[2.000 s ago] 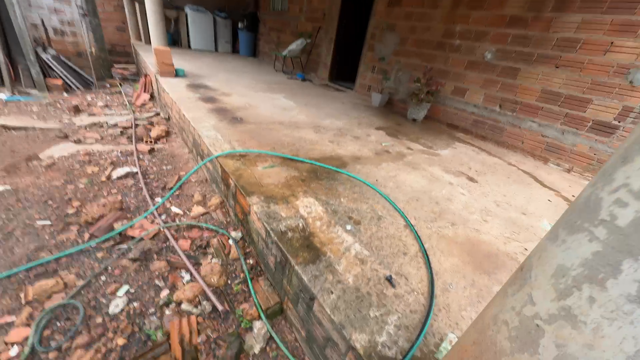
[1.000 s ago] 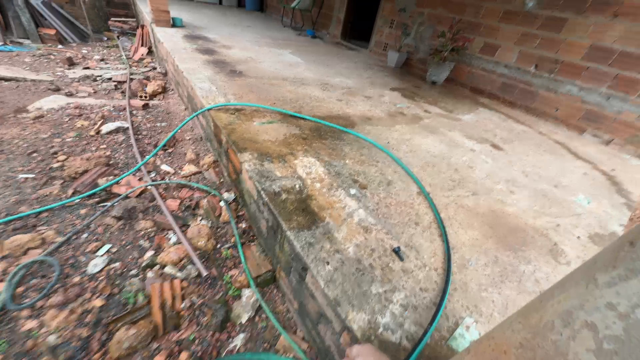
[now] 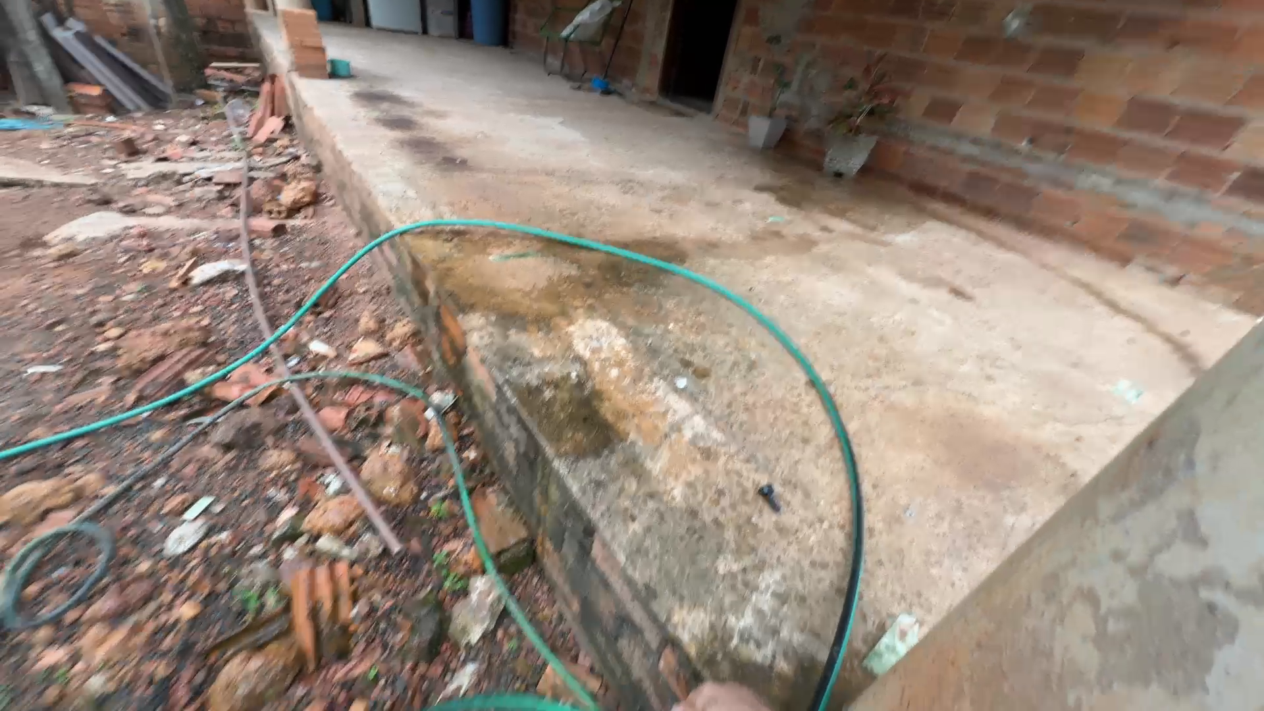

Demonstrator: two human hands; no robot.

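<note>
A small part of one of my hands (image 3: 721,697) shows at the bottom edge, right of centre, by the brick edge of the raised concrete floor. Which hand it is, and whether it holds anything, I cannot tell; the rest is out of frame. A green garden hose (image 3: 726,292) arches across the floor and comes down just right of that hand, its lower stretch dark. Another length of green hose (image 3: 472,504) runs over the rubble to the bottom edge, left of the hand. A small black fitting (image 3: 768,497) lies on the concrete inside the arch.
Broken bricks and stones (image 3: 390,474) cover the ground at left, with a thin brownish pipe (image 3: 321,434) across them. A plastered pillar (image 3: 1116,583) slants through the lower right. Potted plants (image 3: 849,153) stand along the brick wall (image 3: 1066,128). Stacked bricks (image 3: 302,44) stand at the platform's far edge.
The view has tilted down and then partly back up. The hand part at the bottom edge, absent two seconds ago, shows one second ago and now.
</note>
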